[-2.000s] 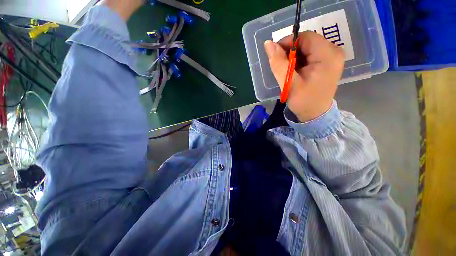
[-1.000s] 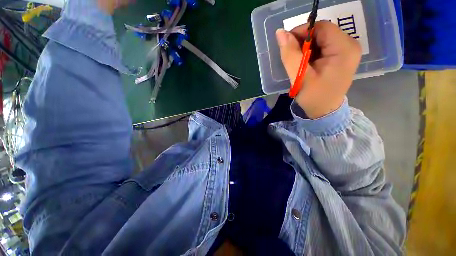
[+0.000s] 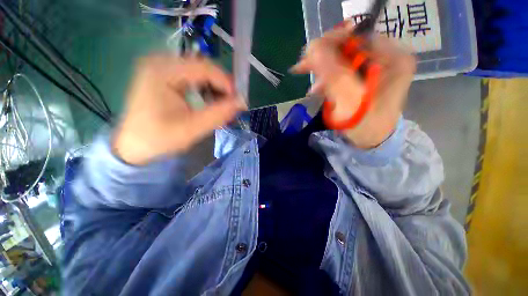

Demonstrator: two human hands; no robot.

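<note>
My left hand [image 3: 173, 104] is blurred and pinches the lower end of a grey ribbon cable [image 3: 242, 46] between thumb and fingers. The cable stands up from the fingertips to the top edge of the picture. My right hand [image 3: 370, 87] holds scissors with orange-red loops [image 3: 370, 95]. The dark blades are blurred and point up, away from me. The right thumb and a finger are apart, facing the cable without touching it. A pile of grey cables [image 3: 223, 37] with blue parts lies behind the left hand, partly hidden by it.
A clear lidded box [image 3: 457, 58] with a white label [image 3: 431, 26] lies behind my right hand, beside a blue tray [image 3: 502, 40] at the right. The green mat [image 3: 278, 34] lies under the pile. Black cables [image 3: 52, 63] and pale looped wires [image 3: 46, 127] are at the left.
My left hand has come from the top left towards the middle, now with a cable in it. The right fingers have opened, and the scissors have turned so a loop shows.
</note>
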